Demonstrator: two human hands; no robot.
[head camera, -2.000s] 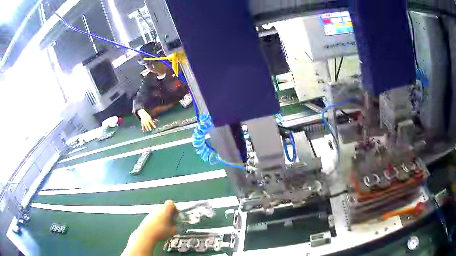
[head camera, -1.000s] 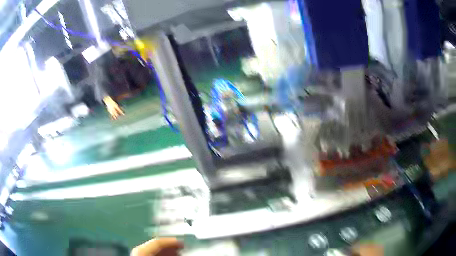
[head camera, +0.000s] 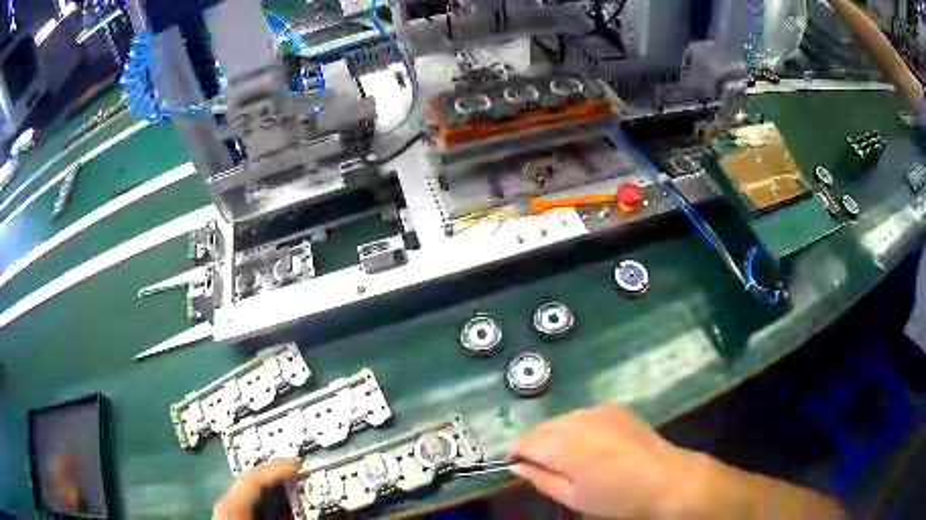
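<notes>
A silver housing strip (head camera: 381, 469) with three round inserts lies on the green bench at the bottom centre. My left hand (head camera: 259, 490) holds its left end, partly cut off by the bottom edge. My right hand (head camera: 599, 462) holds a thin metallic tool (head camera: 482, 469), like tweezers, its tip at the strip's right end beside the rightmost insert. Two more housings, a nearer one (head camera: 308, 418) and a farther one (head camera: 242, 394), lie side by side beyond it. Several loose round inserts (head camera: 528, 373) lie right of the housings.
A black tray (head camera: 68, 457) stands at left. The machine base (head camera: 335, 295) spans behind, with an orange jig (head camera: 518, 114), orange-handled tool (head camera: 574, 202) and red knob (head camera: 630, 197). At right are a tan pad (head camera: 762, 173), blue hose (head camera: 711, 239) and dark block (head camera: 866, 147).
The view has swung down and right to the bench in front of the machine. Both hands are now at a housing strip, the right with a thin tool. Loose inserts and the tray have come into view.
</notes>
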